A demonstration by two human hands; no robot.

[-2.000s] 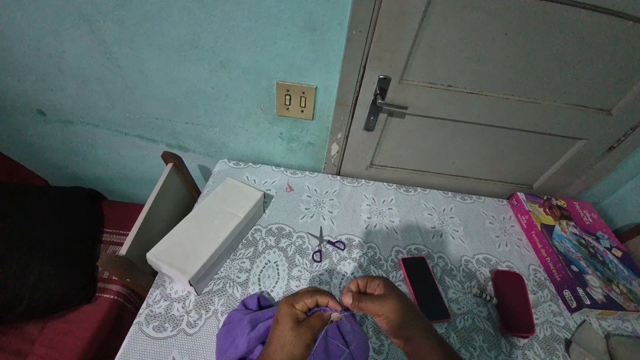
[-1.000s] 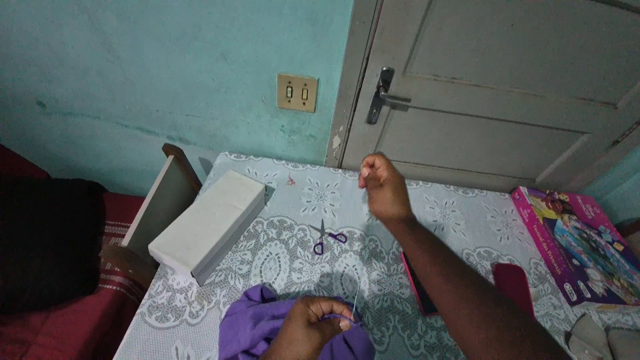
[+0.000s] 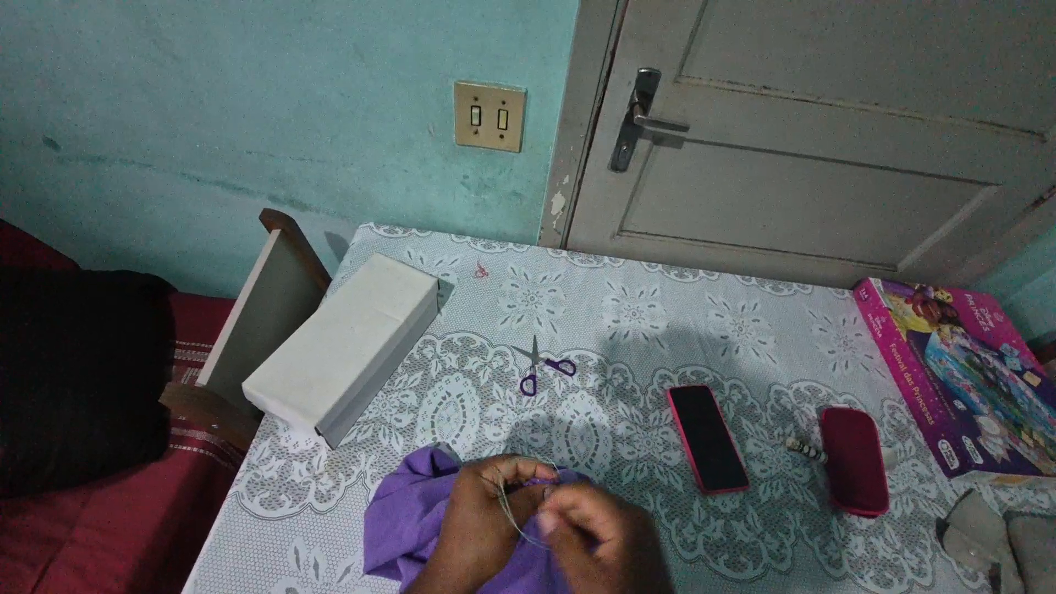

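Purple fabric lies bunched at the table's near edge. My left hand pinches its upper edge between thumb and fingers. Right beside it, my right hand has its fingertips closed at the same edge; a needle cannot be made out there. A loop of pale thread hangs across the fingers of both hands. Beyond the hands, small scissors with purple handles lie with their blades apart on the white lace tablecloth.
A white box sits on the left, near a chair. To the right are a smartphone with a pink case, a dark pink case and a pink board-game box. A reddish thread scrap lies toward the wall.
My right hand, raised far above the fabric one second ago with thread stretched below it, has come back down beside my left hand. The thread now hangs in a slack loop.
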